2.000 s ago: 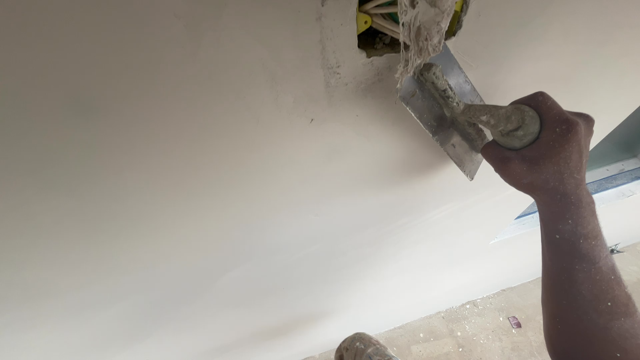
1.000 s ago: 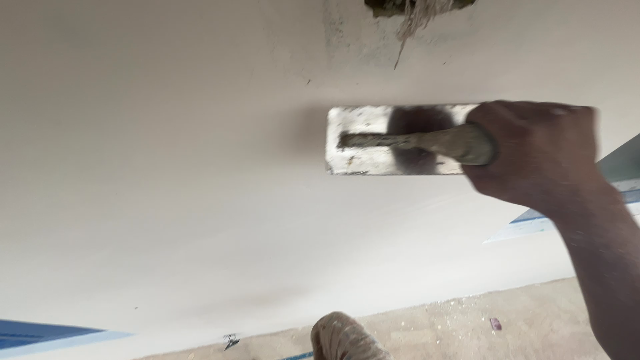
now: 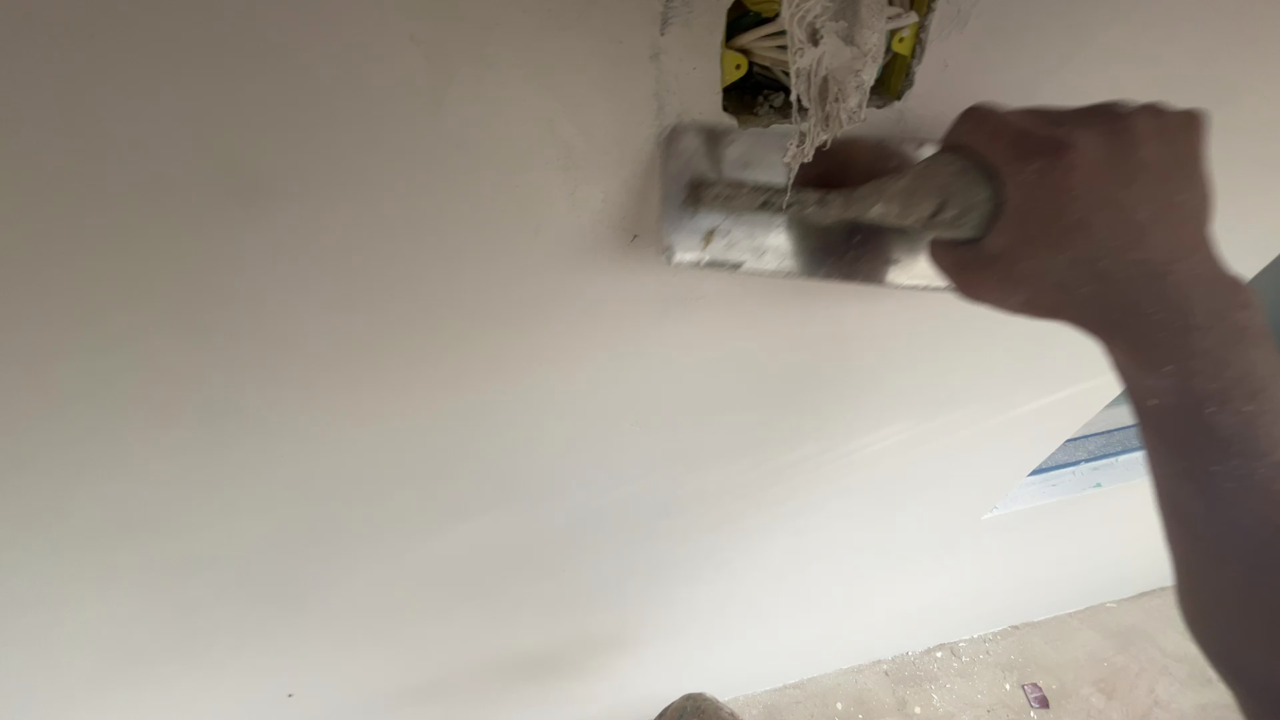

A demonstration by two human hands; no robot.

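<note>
My right hand is closed around the handle of a steel plastering trowel, slightly blurred. The blade lies flat against or very close to the smooth plastered wall, just below a cut-out electrical box with yellow lugs and pale cables. A plaster-caked clump of strands hangs from the box opening, and its tip overlaps the trowel. My left hand is out of view.
A rough floor with pale specks and a small dark red scrap runs along the wall's foot. Blue-edged strips show at the right. A rounded, dusty thing pokes in at the bottom edge.
Two seconds ago the trowel was tilted beside the hanging strands; a second ago it lay level, farther below the box. Now it is level and close under the box.
</note>
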